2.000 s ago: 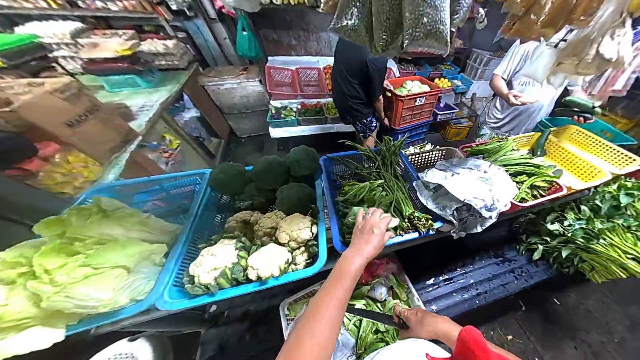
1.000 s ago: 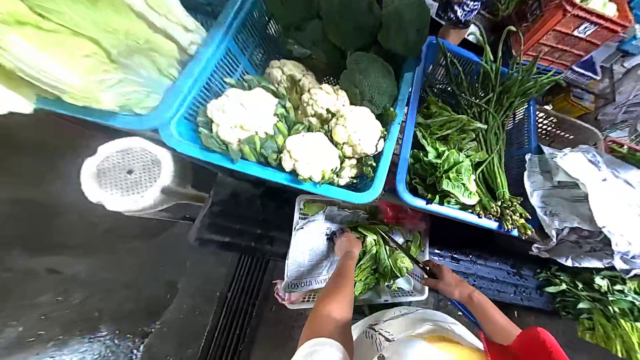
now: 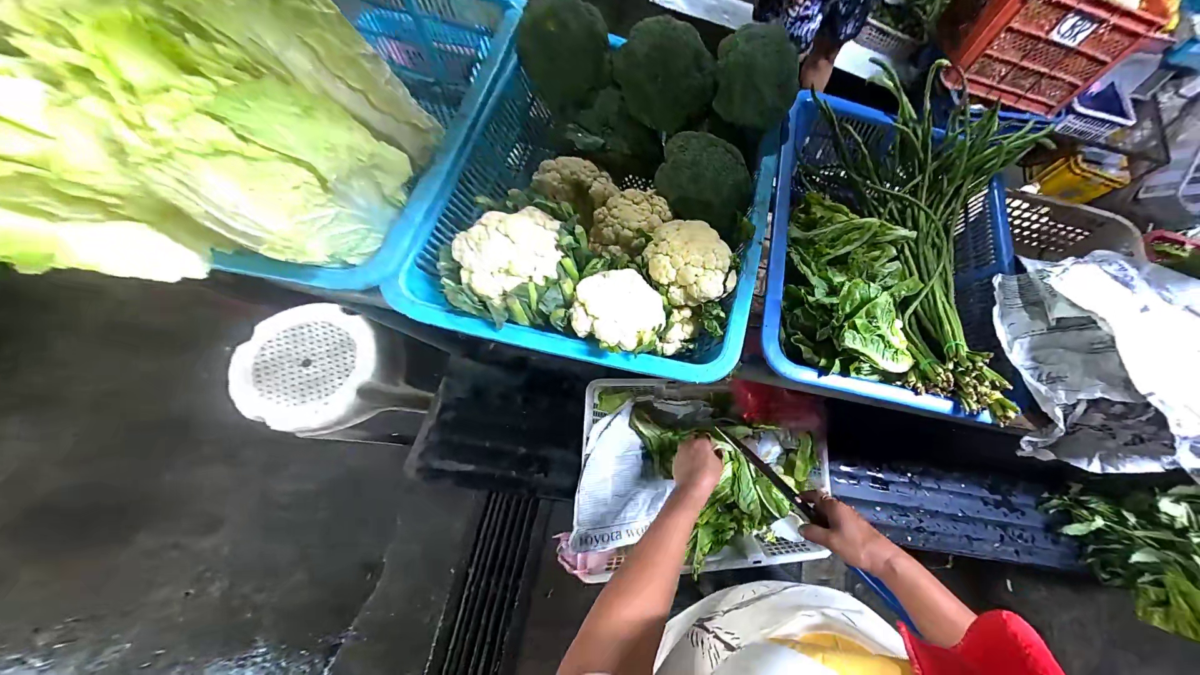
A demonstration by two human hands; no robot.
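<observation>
My left hand (image 3: pixel 698 466) is closed on leafy greens (image 3: pixel 741 497) in a white plastic basket (image 3: pixel 797 556) at the lower middle. In my right hand (image 3: pixel 841 531) is the handle of a knife (image 3: pixel 767 473), its dark blade pointing up and left across the greens, close to my left hand. A newspaper sheet (image 3: pixel 614 487) lines the left side of the basket. Behind the greens lies a red plastic bag (image 3: pixel 771 405). The leaves partly hide the blade's tip and my left fingertips.
Beyond the basket stand a light-blue crate (image 3: pixel 600 354) of cauliflower and broccoli and a blue crate (image 3: pixel 774 309) of long beans and leafy greens. Large lettuce (image 3: pixel 234 131) fills the upper left. A white plastic stool (image 3: pixel 305 367) stands left; crumpled newspaper (image 3: pixel 1078 347) lies right.
My left hand, over the blue crate of greens two seconds ago, is now down in the white basket on the leaves. The knife has stayed in my right hand. The view has tilted down.
</observation>
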